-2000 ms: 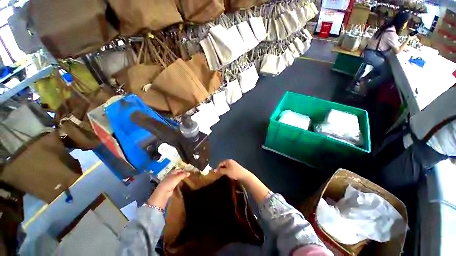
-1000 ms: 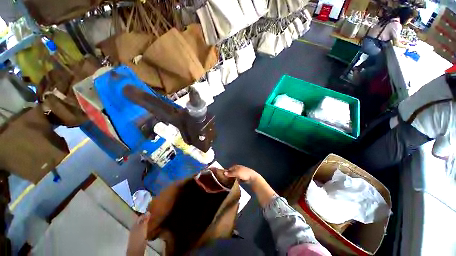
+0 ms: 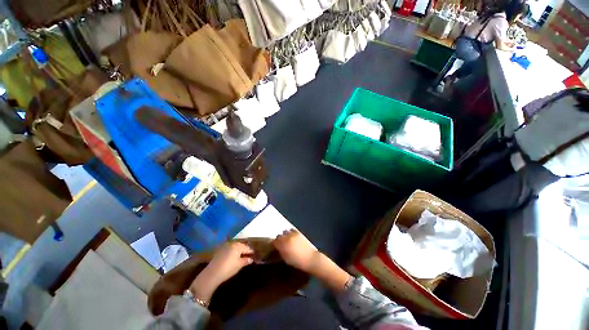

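Observation:
A brown tote bag body [image 3: 171,293] hangs open in front of me, its dark inside facing up. My left hand [image 3: 229,259] grips its far top edge, and my right hand [image 3: 297,250] grips the same edge close beside it. The fingertips are partly hidden by the fabric. The blue bench press [image 3: 132,138] stands beyond the bag, its dark press head [image 3: 245,161] above and apart from my hands. A white tube with yellow tape [image 3: 216,180] sits beside the head. A white card sheet [image 3: 274,225] shows behind the bag edge.
A pale board stack [image 3: 97,290] lies at left. A green crate [image 3: 387,158] with white-wrapped bundles and an open carton [image 3: 374,267] with white plastic stand on the floor at right. Bags hang on racks behind. One person is at the right edge, another sits at a far white table.
My left hand has moved from the bag's near left side to its far edge beside my right hand. The bag edge has dropped lower, away from the press head, since the earliest frame.

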